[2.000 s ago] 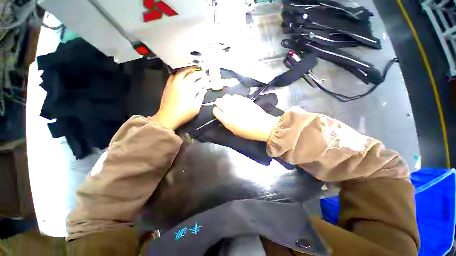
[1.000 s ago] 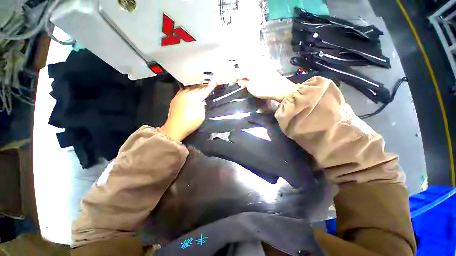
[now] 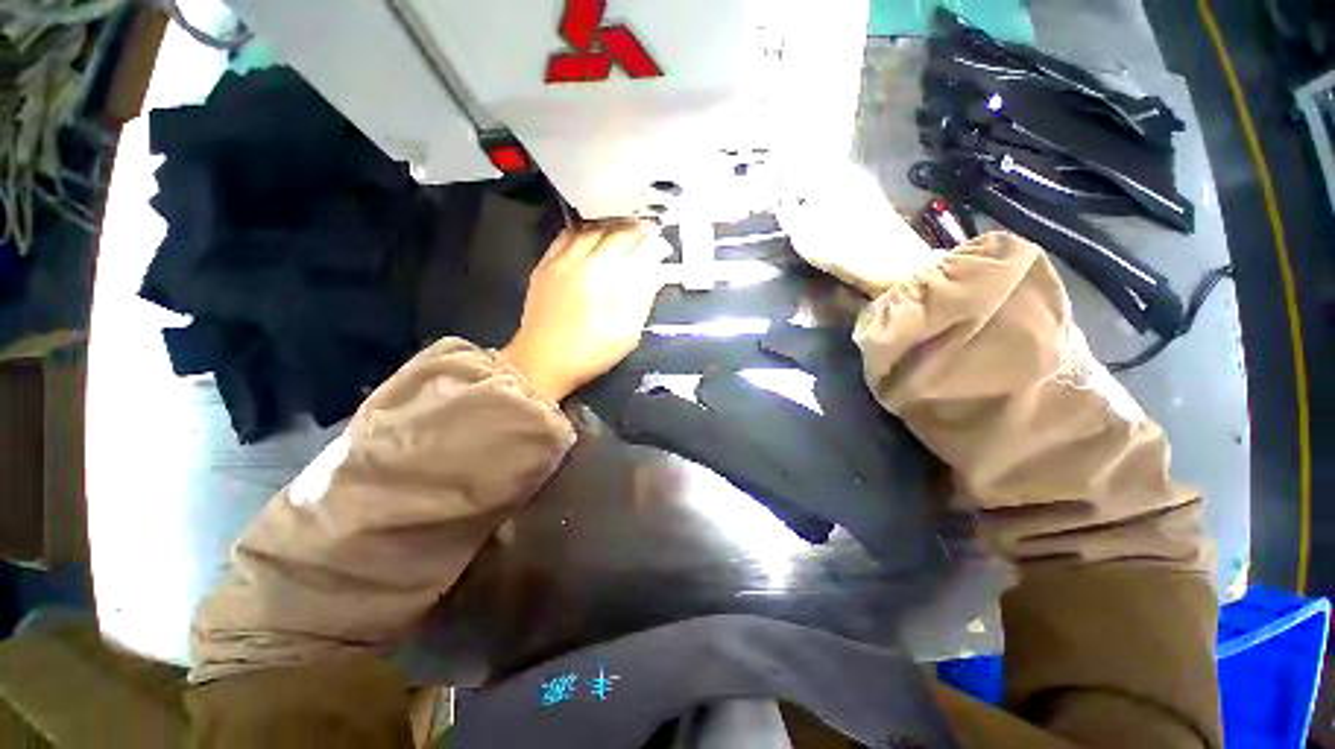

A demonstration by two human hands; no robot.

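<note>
The white sewing machine head [image 3: 659, 125] with a red logo stands at the top centre. My left hand [image 3: 597, 300] lies flat at the left of the needle area, fingertips under the head's edge, on dark fabric. My right hand [image 3: 852, 227] is at the right of the needle area, its fingers washed out by glare. Dark fabric strips [image 3: 725, 307] run between the hands under the head. More matt black fabric pieces [image 3: 747, 439] lie loose in front of the machine. What the fingers pinch and the stitching point are hidden or overexposed.
A heap of black cut pieces [image 3: 278, 249] lies at left. Black zips [image 3: 1091, 183] lie side by side at upper right. A red-and-metal tool [image 3: 947, 223] and a dark cord [image 3: 1179, 329] lie near them. A blue bin [image 3: 1271, 659] stands at lower right.
The fabric with the silver line between my hands has moved under the machine head. My right hand has shifted from above the loose pieces to the right of the needle. The view has shifted slightly.
</note>
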